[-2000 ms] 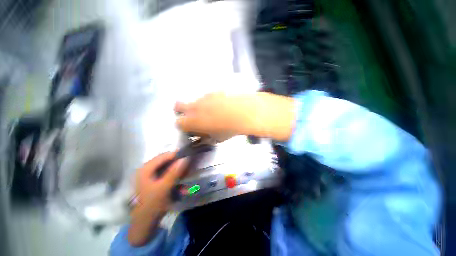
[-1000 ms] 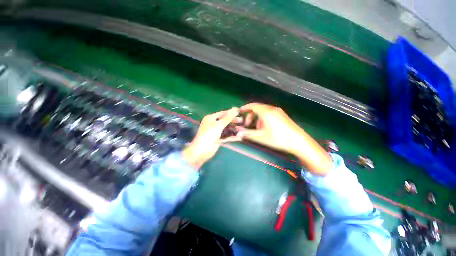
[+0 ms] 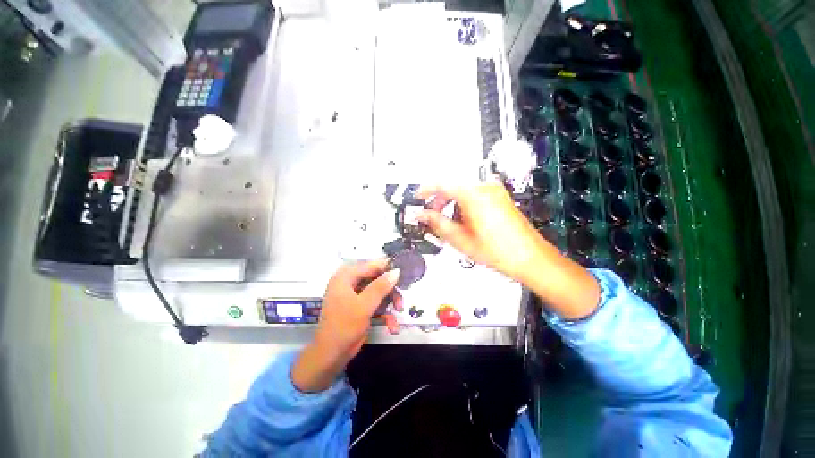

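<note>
A black ring-like housing point(image 3: 412, 217) with a pale square inside sits at the black fixture point(image 3: 399, 190) on the pale machine bed. My right hand point(image 3: 469, 219) has its thumb and fingertips on the housing's right and upper edge. A dark round cover point(image 3: 408, 267) lies just below the housing, towards me. My left hand point(image 3: 357, 309) holds this cover at its left edge between thumb and fingers. Whether a cable links cover and housing cannot be told.
Red emergency stop point(image 3: 449, 315), green-ringed button point(image 3: 235, 312) and lit control panel point(image 3: 289, 310) line the front edge. The keypad pendant point(image 3: 214, 76) with its cable, white wipes point(image 3: 213, 135) and a black bin point(image 3: 80, 197) are left. A blister tray point(image 3: 597, 210) of black round parts is right.
The view has swung from the green mat and blue bin back to the machine. My hands, earlier together around a small dark part, are now at the fixture with housing and cover.
</note>
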